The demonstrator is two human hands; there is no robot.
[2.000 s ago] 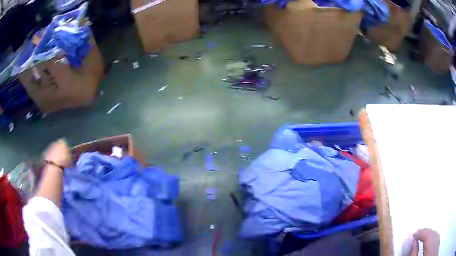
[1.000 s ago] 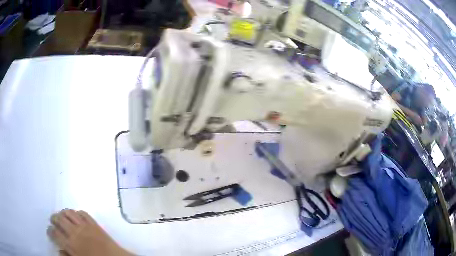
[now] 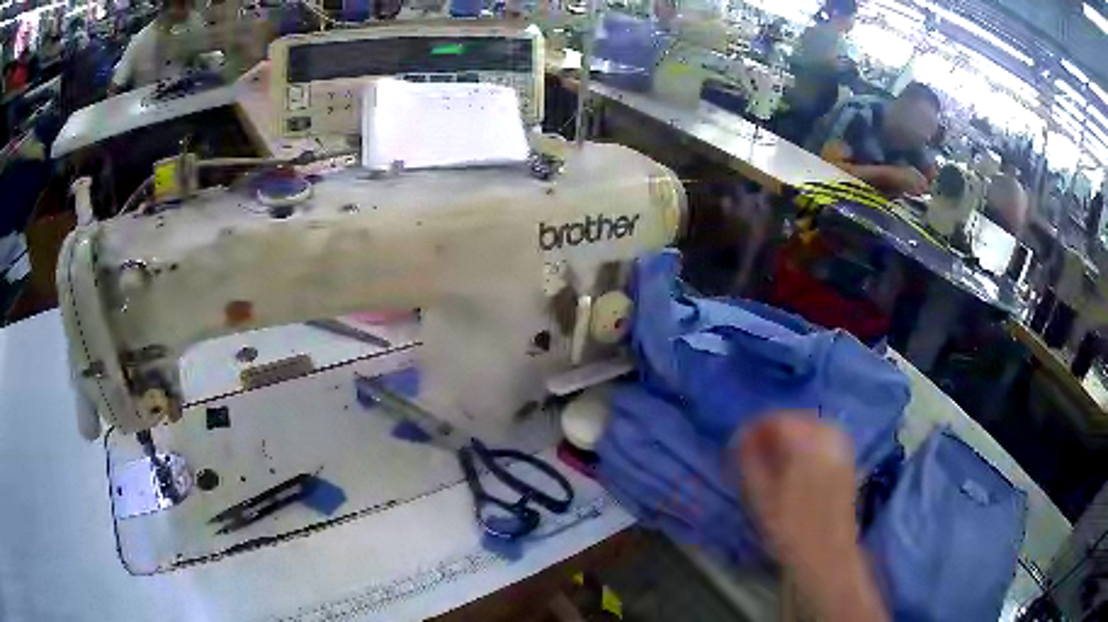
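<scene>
My right hand (image 3: pixel 796 480) is blurred, in front of the blue garments (image 3: pixel 778 365) heaped at the right end of the sewing machine. Its fingers look curled, but I cannot tell whether they grip the cloth. My left hand is out of the picture. The heap spills over the table's right side, and a separate flat blue piece (image 3: pixel 948 529) lies to its right. The off-white "brother" machine (image 3: pixel 365 243) stands to the left, with its presser foot (image 3: pixel 156 468) low at the far left.
Black-handled shears (image 3: pixel 516 486) and dark thread snips (image 3: pixel 267 501) lie by small blue scraps (image 3: pixel 326 495) on the machine bed. A control box (image 3: pixel 407 61) with a green display stands behind. A person (image 3: pixel 893 140) sits at another table at the back right.
The view has swung from floor boxes to the table, then right to the garment heap. The hand on the white table is out of that spot; my right hand is now at the heap.
</scene>
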